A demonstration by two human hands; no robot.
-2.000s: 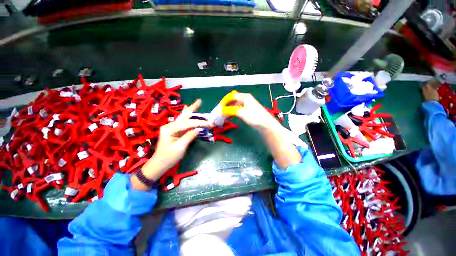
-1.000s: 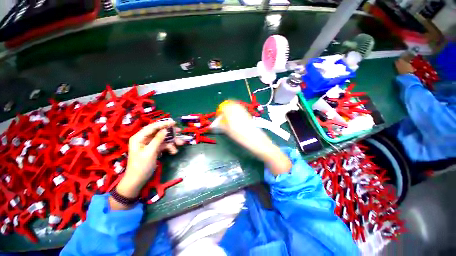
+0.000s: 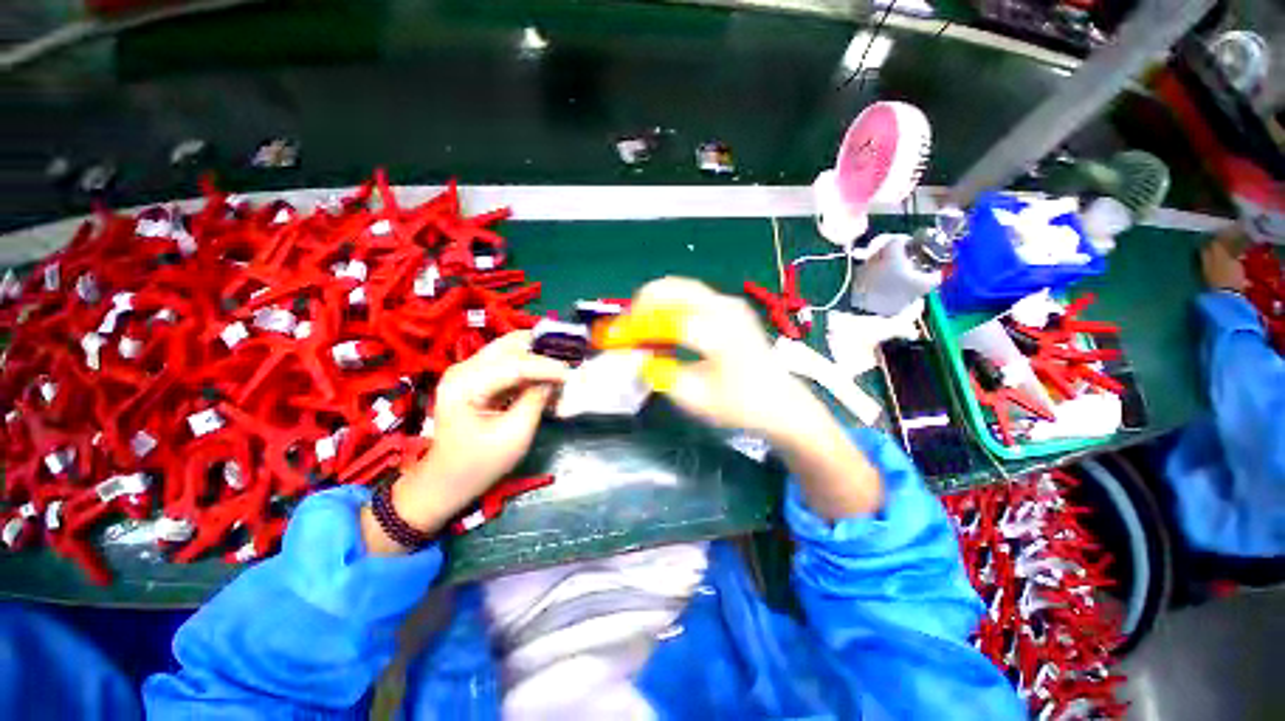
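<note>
My left hand [image 3: 479,423] holds a small dark housing [image 3: 561,342] between thumb and fingers, just right of the clamp heap. My right hand [image 3: 705,359], with yellow finger cots, grips a white wipe [image 3: 606,385] close beside the housing. Both hands are close together above the bench. The fingers hide part of the housing, and whether the wipe touches it is hard to tell. A large heap of red spring clamps [image 3: 254,366] with white-wrapped jaws lies at the left. Another dark unit shows partly behind my fingers.
Green bench [image 3: 634,493]; pink fan [image 3: 877,152]; pump bottle [image 3: 898,275]; blue container [image 3: 1017,254]; green-rimmed tray [image 3: 1046,448] with clamps; smartphone [image 3: 923,409]. Dark bin [image 3: 1144,563] with clamps below. Housings [image 3: 715,157] lie on the conveyor beyond the pale rail. Another person's sleeve [image 3: 1233,409] is at right.
My right hand has come back to my left hand from the right, and the wipe is now beside the housing. The camera view has shifted, so the bench appears turned and moved.
</note>
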